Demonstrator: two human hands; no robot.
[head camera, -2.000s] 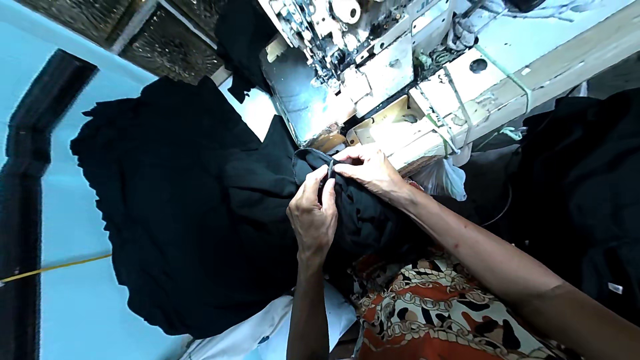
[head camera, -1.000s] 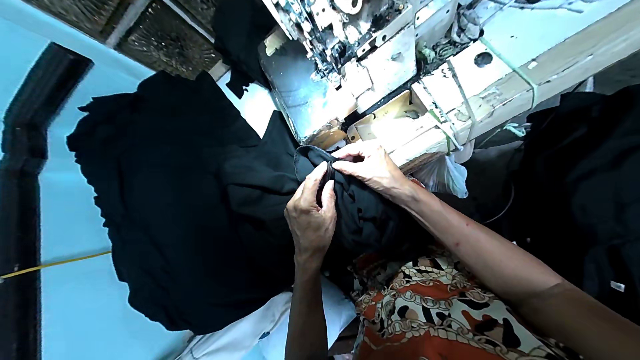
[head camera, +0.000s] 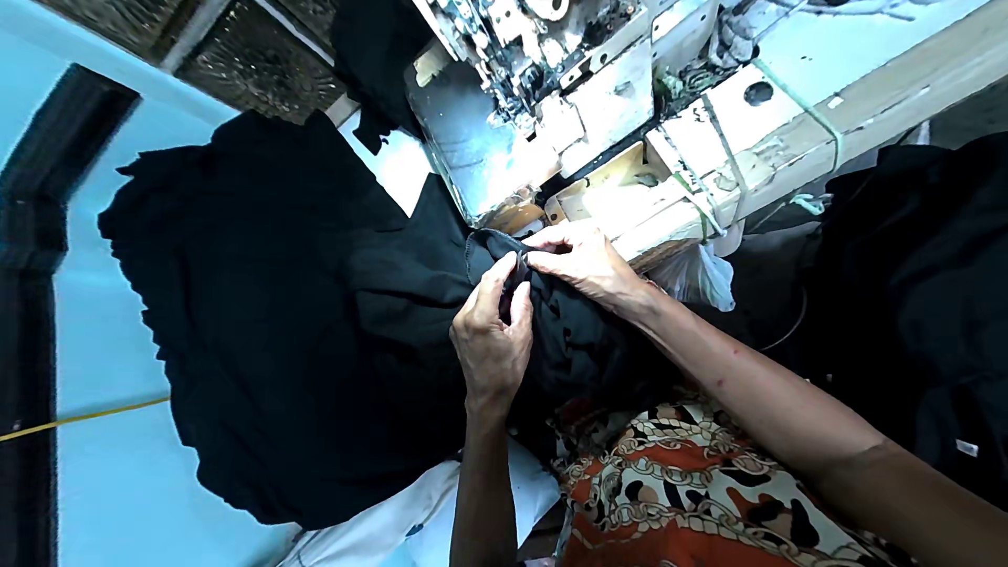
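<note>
Black fabric (head camera: 409, 276) with a stitched edge lies across my lap, below the sewing machine (head camera: 543, 71). My left hand (head camera: 496, 331) pinches the fabric's edge between thumb and fingers. Close beside it, almost touching, my right hand (head camera: 583, 264) holds the same edge between thumb and forefinger. The fingertips and the folds hide part of the edge. To the left, a large pile of black cut fabric pieces (head camera: 260, 315) with ragged edges joins up visually with the piece in my hands.
The worn edge of the sewing table (head camera: 850, 118), bound with green cords, runs to the upper right. A plastic bag (head camera: 701, 276) hangs under it. More black fabric (head camera: 921, 299) is at the right. A yellow cord (head camera: 102, 413) crosses the left side. White cloth (head camera: 394, 512) lies below the pile.
</note>
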